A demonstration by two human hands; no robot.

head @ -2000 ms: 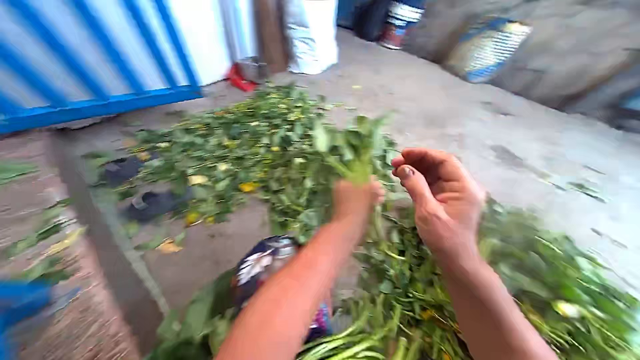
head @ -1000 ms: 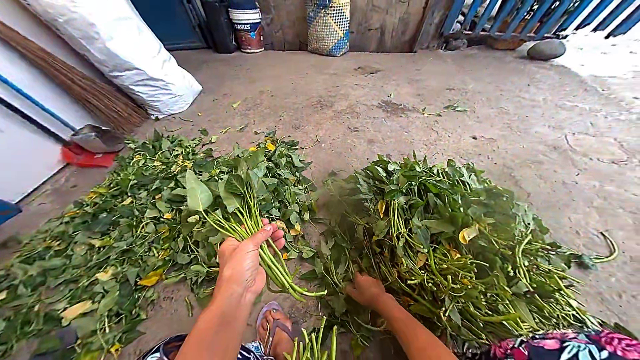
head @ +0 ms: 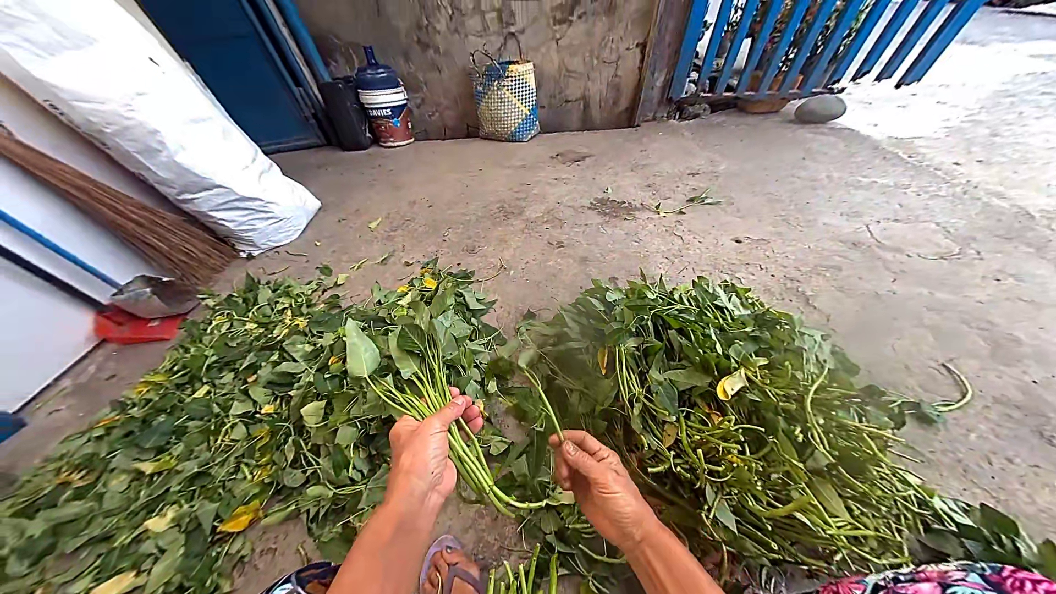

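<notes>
My left hand [head: 429, 450] is closed around a bunch of green leafy stems [head: 425, 379], leaves pointing away from me and cut ends hanging down to the right. Between the thumb and fingers of my right hand [head: 596, 478] is a single green stem [head: 543, 400], just right of the bunch. A loose, spread pile of leaves [head: 247, 396], some yellow, lies at the left on the concrete floor. Under and beyond my right hand rises a denser heap of leafy stems [head: 726, 396]. More cut stems [head: 524, 577] stand up at the bottom, near my sandalled foot [head: 452, 569].
A white sack [head: 165, 124], a stick broom [head: 124, 210] and a red dustpan [head: 140, 323] are at the left. Against the back wall stand a paint bucket [head: 388, 115] and a woven basket [head: 506, 99]. A stone [head: 820, 109] lies by the blue fence [head: 775, 41].
My right hand, in the right heap one second ago, has come up and toward the left hand with a stem. The left hand still holds the bunch.
</notes>
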